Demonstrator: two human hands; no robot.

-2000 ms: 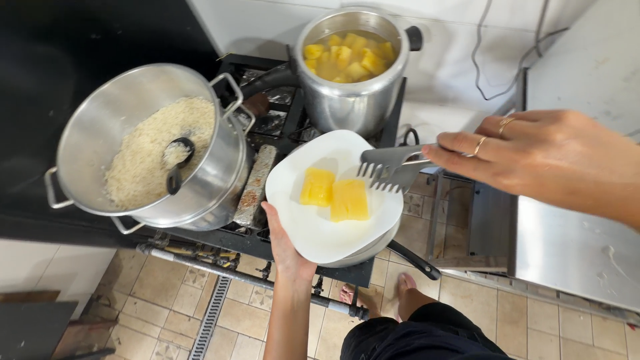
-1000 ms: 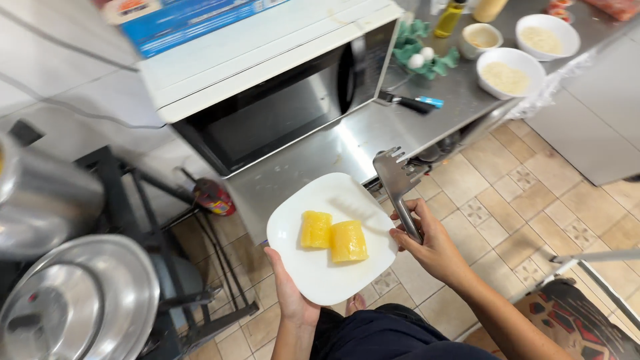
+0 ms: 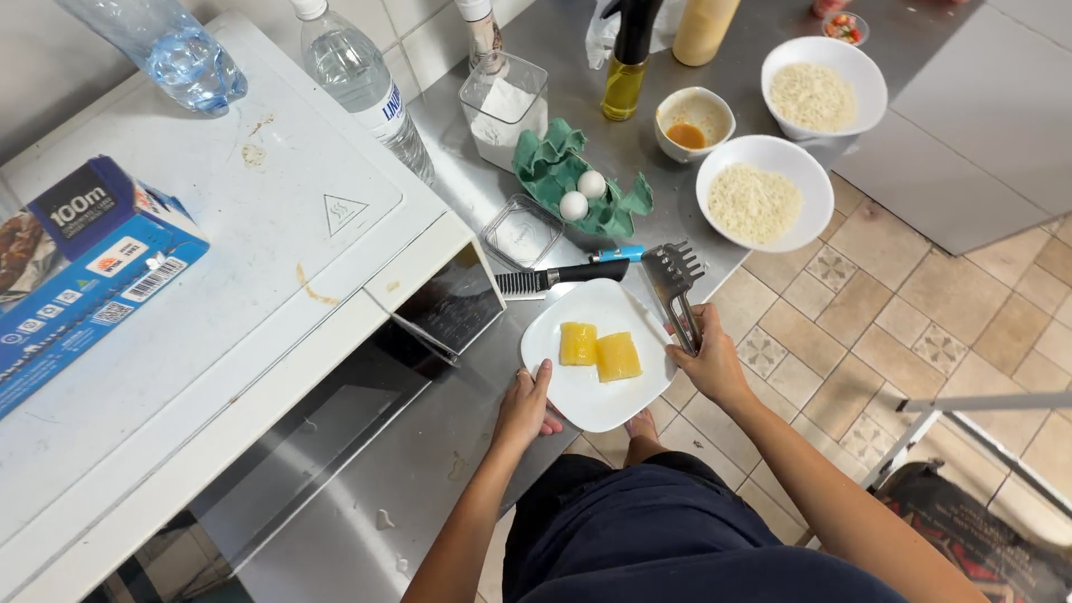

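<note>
My left hand [image 3: 526,409] grips the lower left rim of a white square plate [image 3: 586,412]. On the plate lie two yellow pieces of cooked food, probably cassava, a left one [image 3: 578,344] and a right one [image 3: 618,358], side by side. My right hand [image 3: 708,356] holds metal serving tongs [image 3: 675,280] by the handle, toothed end pointing away from me, and is at the plate's right rim. Just beyond the plate, a black-handled knife [image 3: 586,272] and a blue object [image 3: 618,254] lie on the steel counter.
Two white bowls of shredded food [image 3: 756,205] [image 3: 823,99], a small sauce bowl [image 3: 695,124], a green egg carton [image 3: 553,172] with two eggs, a flour container [image 3: 502,113] and an oil bottle [image 3: 626,75] stand beyond. A white oven [image 3: 335,209] bearing a blue box [image 3: 100,276] is at left.
The view has swung from the stove to the counter. The plate, earlier over the stove, is now at the counter's edge. My right hand has moved from above the food to the plate's right rim.
</note>
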